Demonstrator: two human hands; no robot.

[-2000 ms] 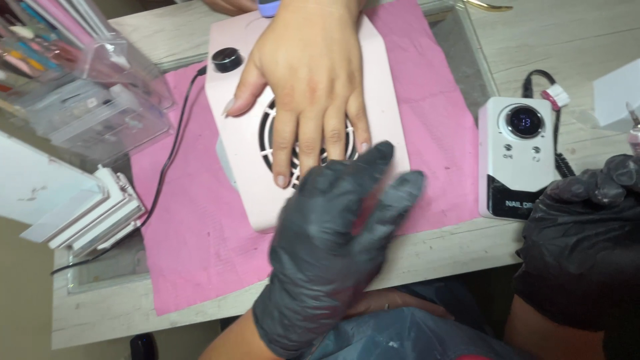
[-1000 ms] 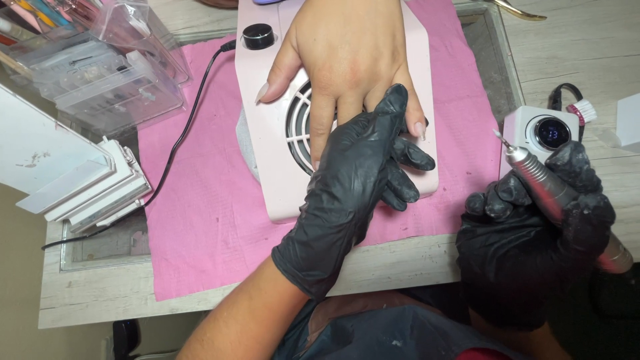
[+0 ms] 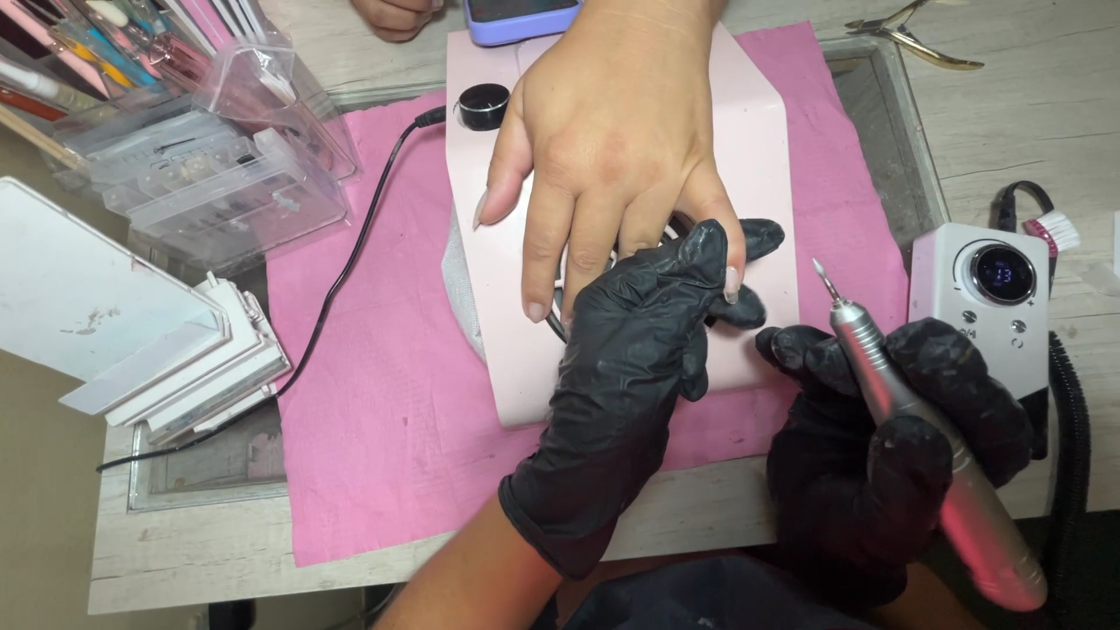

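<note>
My left hand point(image 3: 626, 350), in a black glove, grips the little finger of another person's hand point(image 3: 621, 140), near its pale nail. That hand lies palm down over a pink nail dust collector point(image 3: 744, 131), whose round fan grille is partly covered. In my right hand point(image 3: 875, 464), also gloved in black, is a silver electric nail drill handpiece point(image 3: 941, 472). Its bit points up and left, apart from the other person's fingers. Right of the collector stands the drill's white control unit point(image 3: 941, 262) with a lit display.
A pink cloth point(image 3: 350, 490) lies under the collector. Clear plastic holders point(image 3: 236, 201) with tools stand at the upper left, above white cases point(image 3: 201, 367). A black cable point(image 3: 350, 262) runs to the collector. Gold cuticle nippers point(image 3: 919, 39), a phone point(image 3: 516, 22) and a small brush point(image 3: 1054, 229) lie beyond.
The handpiece, not visible two seconds ago, is in my right hand. My left hand has moved from over the other person's fingertips to hold the little finger. The view has shifted.
</note>
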